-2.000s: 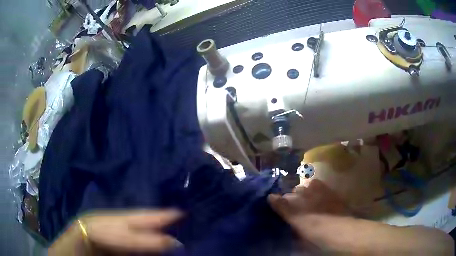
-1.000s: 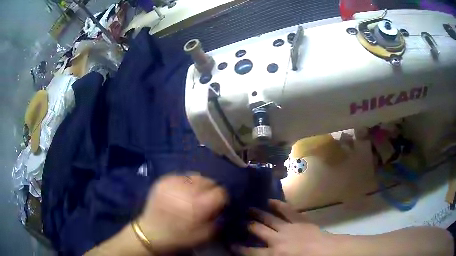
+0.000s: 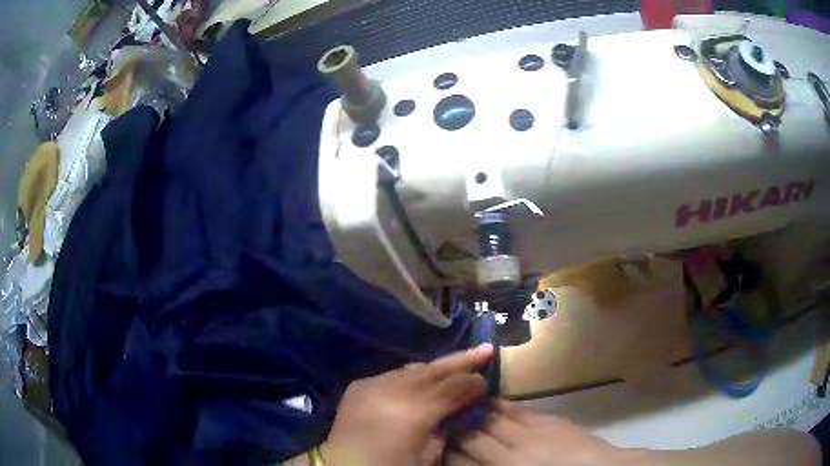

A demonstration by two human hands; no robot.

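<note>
The navy garment (image 3: 209, 264) lies piled left of the white sewing machine (image 3: 601, 164) and runs under its head. A narrow folded navy strip (image 3: 489, 350) stands out at the presser foot area, beside the bright light. My left hand (image 3: 409, 400) holds the strip, its fingertips just in front of the needle area. My right hand (image 3: 528, 439) is low in the view, close against my left hand, its fingers partly hidden at the cloth; its grip cannot be made out. The needle tip is hidden. A small white label (image 3: 296, 402) shows on the cloth.
White and tan scraps (image 3: 68, 173) and clear plastic lie heaped at the far left. A blue loop (image 3: 728, 350) lies under the machine arm. A red object (image 3: 673, 11) stands behind the machine. A slim yellowish item (image 3: 820, 359) is at the right edge.
My left hand has moved right to the front of the needle area and now holds a narrow folded strip. My right hand has drawn lower, beside it. The camera view has shifted slightly.
</note>
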